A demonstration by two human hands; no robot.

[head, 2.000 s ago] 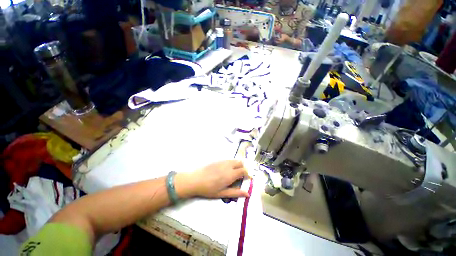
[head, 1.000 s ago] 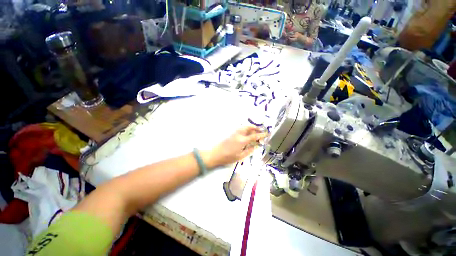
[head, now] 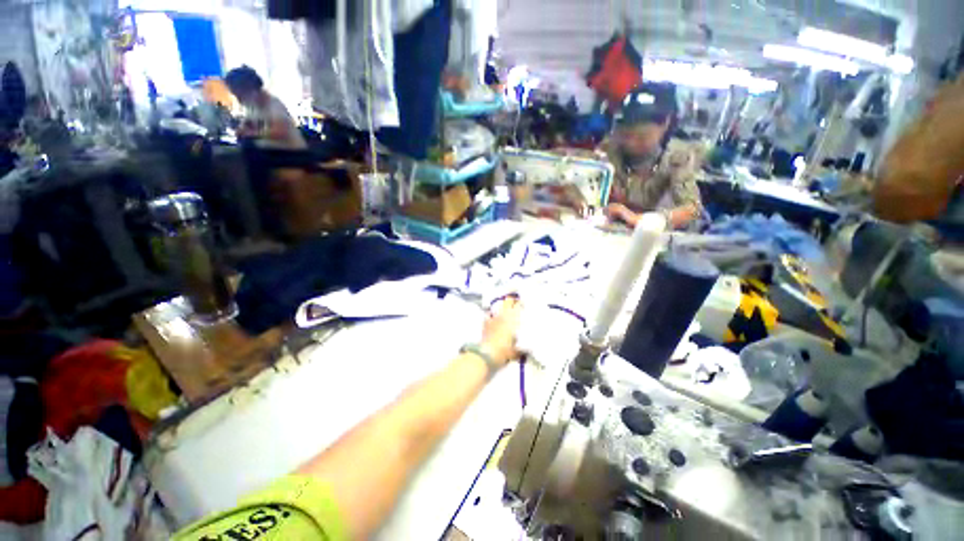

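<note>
My left hand (head: 501,330) reaches out across the white table (head: 349,370) at the near side of a heap of sewn white pieces with dark lines (head: 534,264). White fabric lies against its fingers; its grip is too blurred to tell. The cream-grey sewing machine head (head: 634,454) fills the lower right, and its needle area is hidden or below the picture. My right hand is not in view.
A navy piece with white edge (head: 344,275) lies at the table's far left. A flask (head: 190,254) stands on the wooden side board (head: 174,338). A dark cone (head: 668,312) stands behind the machine head. A person (head: 650,159) sits beyond the table.
The view has tilted up. My left hand has moved from beside the needle area, away from me to the sewn heap. The red-striped strip near the needle has left the view.
</note>
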